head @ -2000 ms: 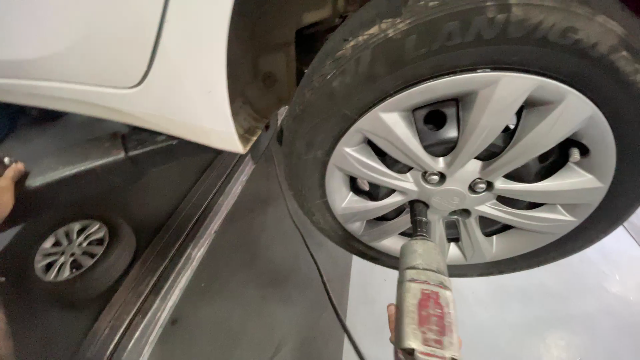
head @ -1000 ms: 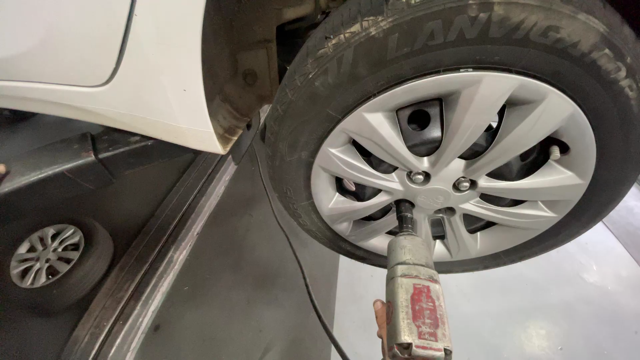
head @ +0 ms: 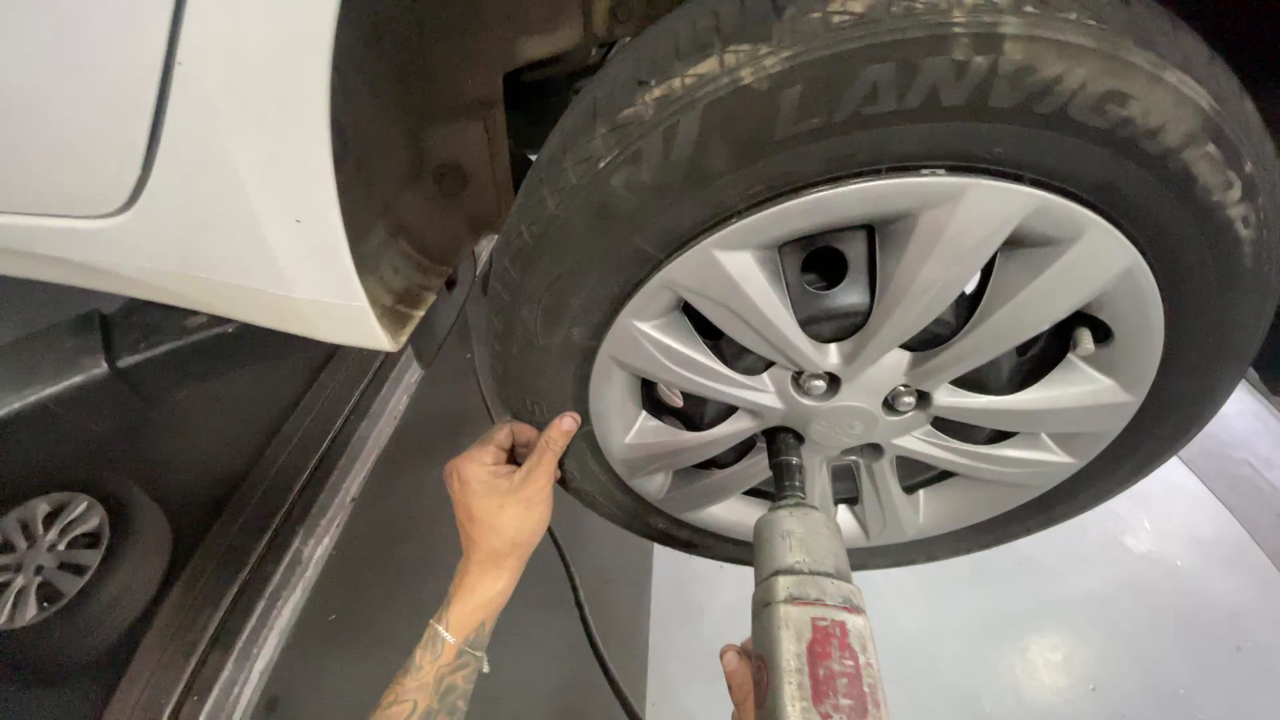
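My right hand (head: 738, 680) is wrapped around a worn impact wrench (head: 815, 610), mostly hidden behind its body. The wrench's black socket (head: 786, 466) sits in the lower left lug recess of a silver wheel cover (head: 960, 240). Two lug nuts, one upper left (head: 813, 383) and one to the right (head: 903, 399), show near the hub. My left hand (head: 515, 480) touches the lower left sidewall of the tire (head: 560, 300), thumb on the rubber and fingers curled at its edge.
A white car body panel (head: 250, 170) and the wheel well (head: 420, 150) are at the upper left. A black hose (head: 585, 610) hangs below the tire. Another wheel (head: 55, 560) lies at the lower left, beyond a long metal rail (head: 290, 530).
My left hand has come into view and now touches the tire's lower left side. The wrench's socket stays at the same lug recess.
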